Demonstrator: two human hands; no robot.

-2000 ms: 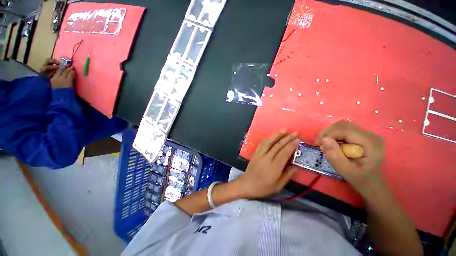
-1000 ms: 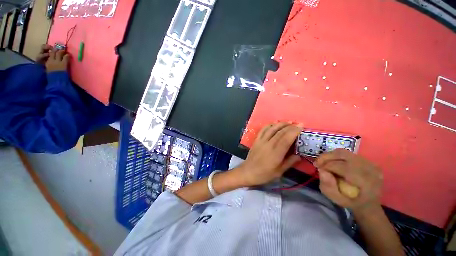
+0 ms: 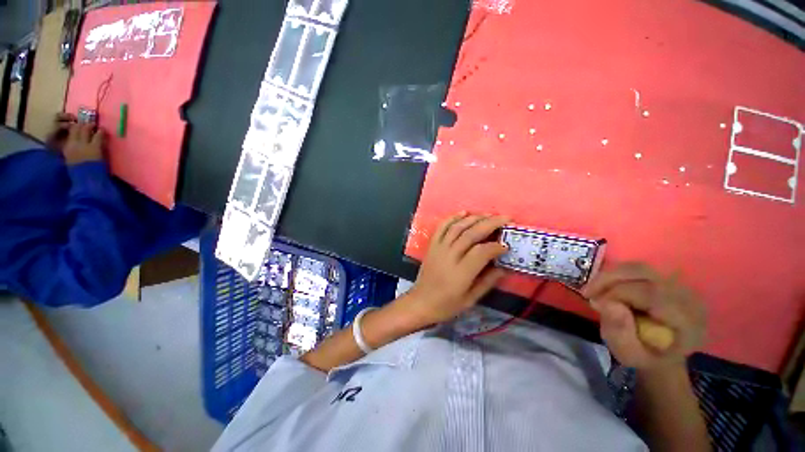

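Note:
A palm-length LED module (image 3: 545, 252) lies at the near edge of the red mat (image 3: 583, 79), its pale board face with small parts up. My left hand (image 3: 462, 265) holds its left end. My right hand (image 3: 644, 313), slightly blurred, is closed around the tan wooden handle of the awl (image 3: 655, 334) beyond the module's right end; the fingers are near its lower right corner. The awl's tip cannot be made out. Red lead wires (image 3: 512, 325) trail from the module towards my lap.
A white frame gasket pair (image 3: 763, 154) lies at the mat's right. White specks dot the mat. A clear film (image 3: 408, 122) and a shiny carrier strip (image 3: 281, 132) lie left. A blue crate (image 3: 231, 331) of modules stands below. A coworker in blue (image 3: 62, 221) works with a green tool (image 3: 123, 120) nearby.
The view has shifted. My right hand has moved from over the module to its right end, and more of the board face shows. My left hand still holds the left end.

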